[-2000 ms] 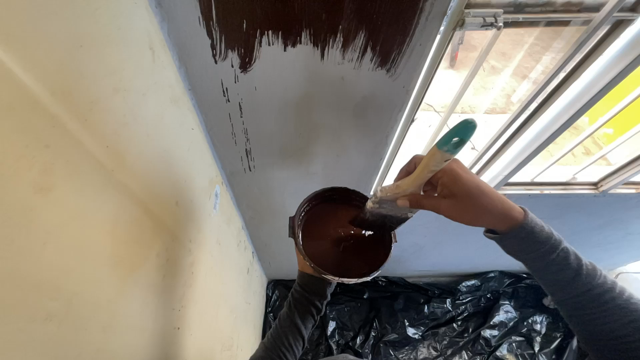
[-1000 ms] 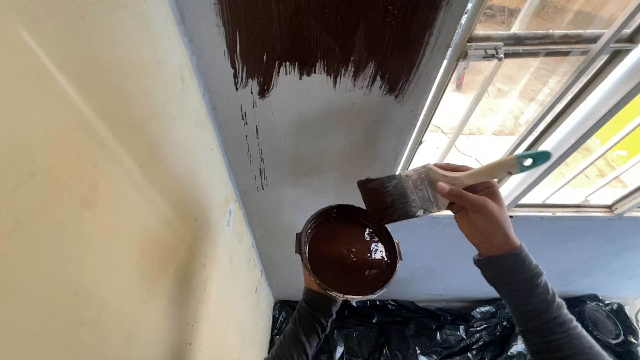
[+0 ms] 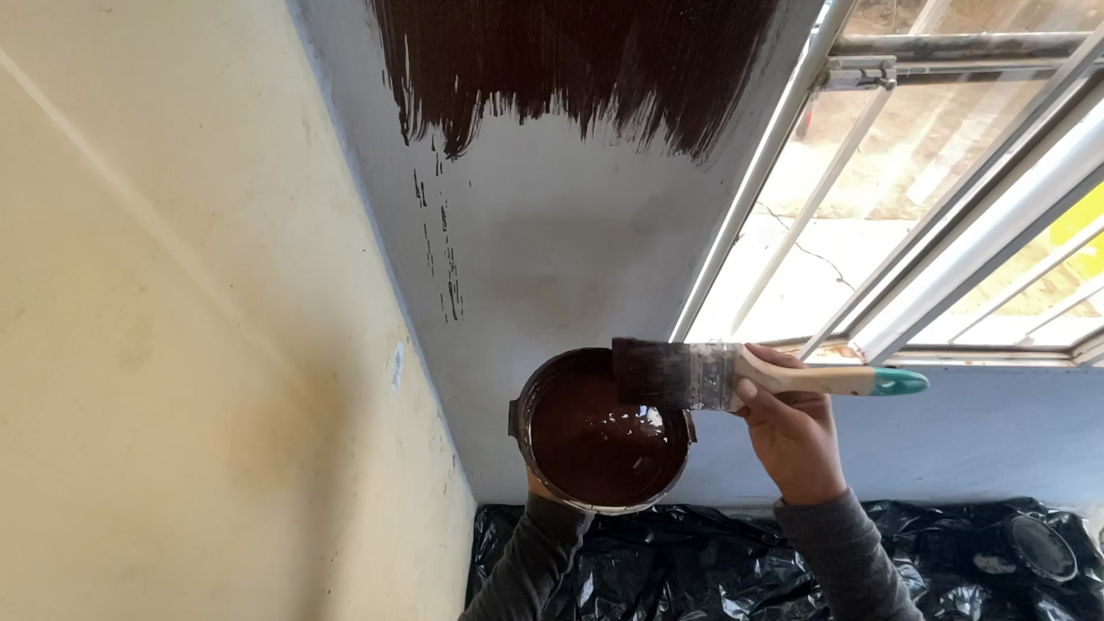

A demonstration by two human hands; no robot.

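My right hand (image 3: pixel 793 431) is closed around the wooden handle of a wide paintbrush (image 3: pixel 690 374), whose green handle tip points right. The brush lies level, its dark bristles over the upper right rim of a paint bucket (image 3: pixel 604 440) holding dark brown paint. My left hand (image 3: pixel 541 485) supports the bucket from below and is mostly hidden by it. Beyond the bucket, dark brown paint (image 3: pixel 569 60) covers the upper part of a grey wall (image 3: pixel 561 233), ending in a ragged lower edge. Thin dark dashes mark the grey surface at its left.
A cream wall (image 3: pixel 172 345) stands at the left and meets the grey one at a corner. To the right is a barred window with a white metal frame (image 3: pixel 759 185). Black plastic sheeting (image 3: pixel 690 561) lies along the bottom, with a round lid-like thing (image 3: pixel 1042 548) at the right.
Two seconds ago the bristles were down in the bucket; my right hand then lifted the brush out and turned it level. The bristles have since come back over the rim.
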